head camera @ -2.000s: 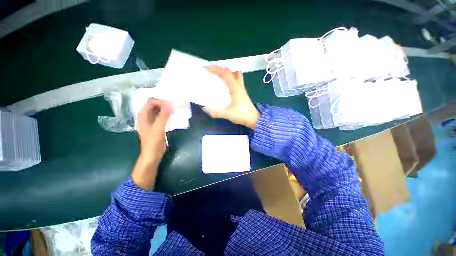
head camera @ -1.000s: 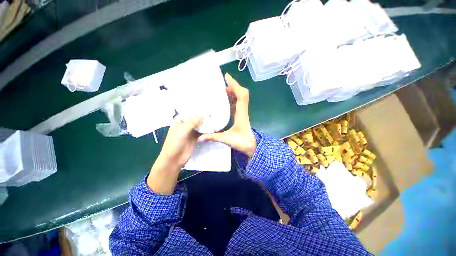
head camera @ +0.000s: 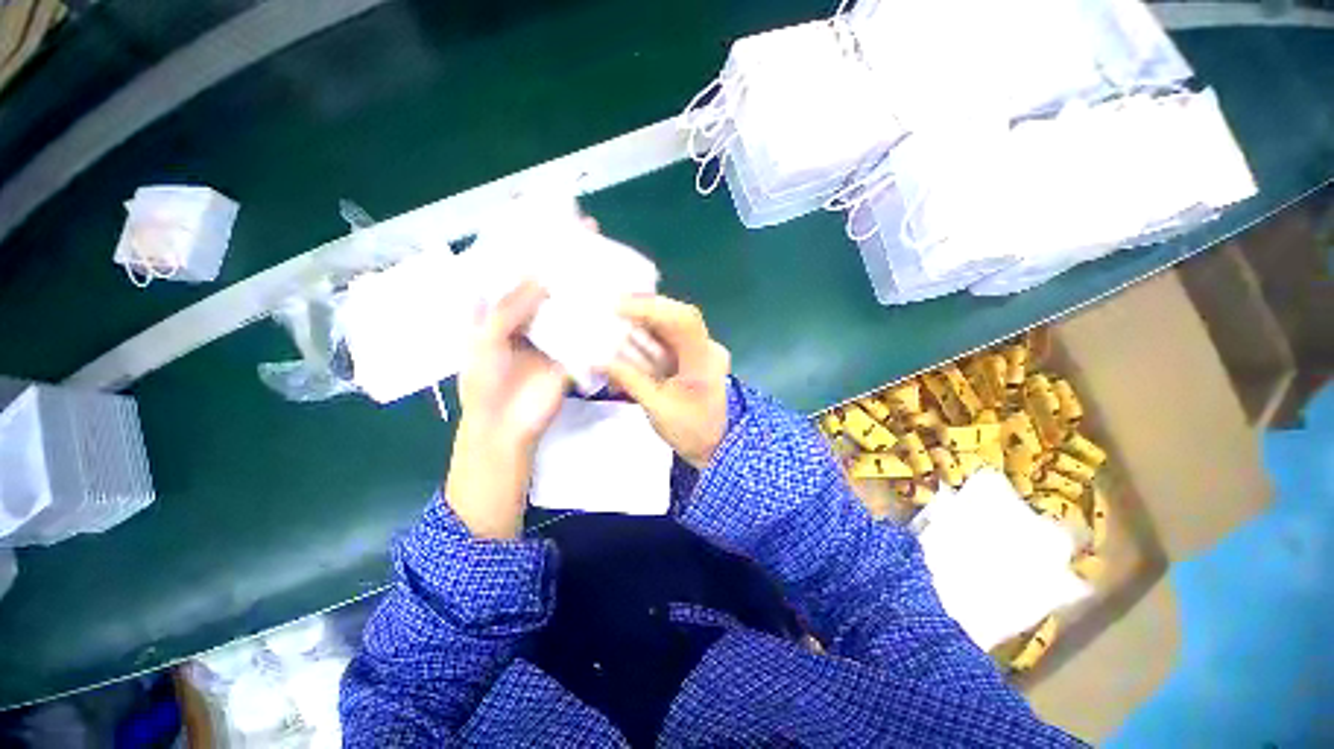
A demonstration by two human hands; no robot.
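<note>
My left hand [head camera: 509, 384] and my right hand [head camera: 673, 369] hold a white box-like piece [head camera: 593, 300] between them above the belt; its outline is washed out by glare. A pile of white sheets [head camera: 395, 325] lies just left of my left hand, with crumpled clear film [head camera: 310, 340] beside it and a small tab sticking out below. A flat white square piece [head camera: 603, 465] lies at the belt's near edge, below my hands. A single white box with a looped cord [head camera: 177, 234] stands farther back at the left.
Rows of white boxes with cord loops [head camera: 1024, 183] stand at the right. Nested white trays [head camera: 73, 461] are at the far left. Below the green belt [head camera: 293, 512], an open brown carton [head camera: 1156, 439] holds yellow-gold parts [head camera: 973, 417] and a white piece. Clear bags [head camera: 271, 685] sit below left.
The view has turned, showing the carton of yellow parts. My hands have come together around the white piece, nearer the belt's front edge, and its angle in them has changed.
</note>
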